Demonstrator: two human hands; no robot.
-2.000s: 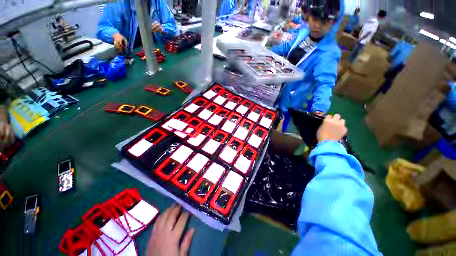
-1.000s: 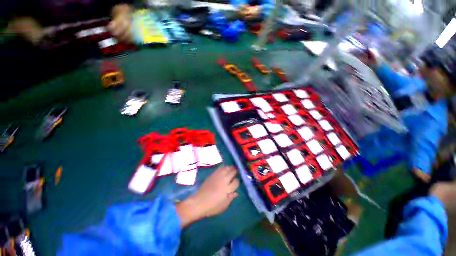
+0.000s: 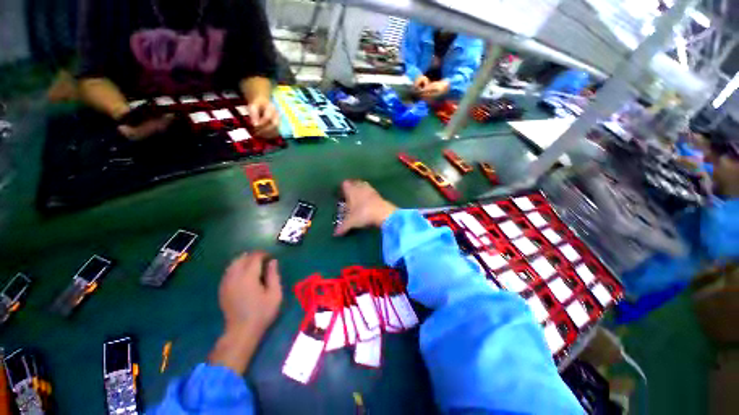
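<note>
My right hand [image 3: 360,208] reaches forward over the mat, its fingers on a phone body [image 3: 340,212] that it mostly covers. My left hand [image 3: 251,296] is above the mat, left of the cover pile, fingers curled; whether it holds anything is hidden. A loose pile of red front covers [image 3: 352,308] with white lower halves lies between my arms. An unfinished phone body [image 3: 297,223] lies between my hands. More unfinished phone bodies lie at the left, one of them upright in view near the bottom [image 3: 121,377].
A black tray of red covers [image 3: 559,275] is right of my right arm. A covered phone [image 3: 262,184] and several others lie further back. Across the bench, a person in black works over another black tray [image 3: 121,162]. A metal post [image 3: 600,93] stands at right. A small orange piece [image 3: 166,357] lies at left.
The view has swung left. My right hand has come from the far right onto the mat. My left hand has moved from beside the tray to left of the cover pile.
</note>
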